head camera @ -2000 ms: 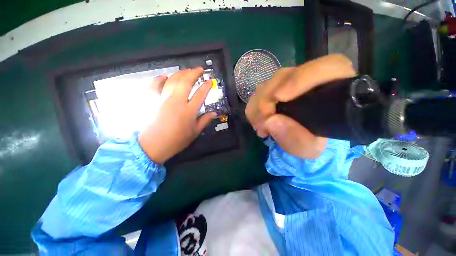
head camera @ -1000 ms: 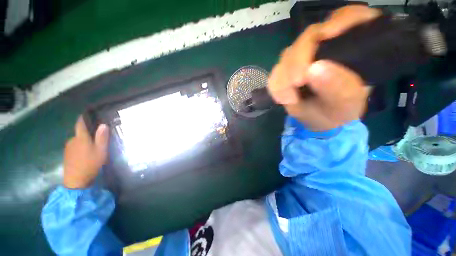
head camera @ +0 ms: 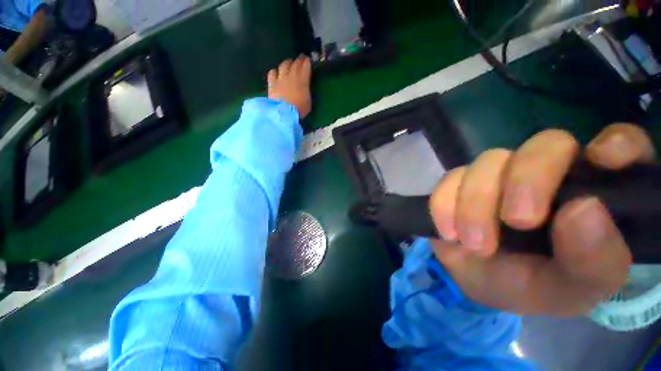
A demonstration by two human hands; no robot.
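Note:
My right hand point(head camera: 529, 217) grips the thick black electric screwdriver point(head camera: 413, 216), its front end pointing left, near the black tray point(head camera: 346, 138) with an open tablet unit point(head camera: 407, 165) in it. My left hand point(head camera: 292, 88) reaches out over the green conveyor, its fingertips at the lower left corner of another black tray point(head camera: 380, 54) that holds a unit point(head camera: 335, 20). I cannot tell if the fingers grip that tray. The round screw dish point(head camera: 298, 245) lies on the bench right of my left sleeve.
Two more black trays with units stand on the conveyor at left point(head camera: 174, 119) point(head camera: 69, 174). A worn white rail point(head camera: 116, 235) divides conveyor and bench. A black cable point(head camera: 500, 69) loops at upper right. Another person's arm point(head camera: 27, 36) shows at top left. A pale green fan point(head camera: 630, 308) is at right.
The view has swung towards the conveyor. My left hand has left the tray on the bench and reached forward to a tray on the conveyor. My right hand still holds the screwdriver.

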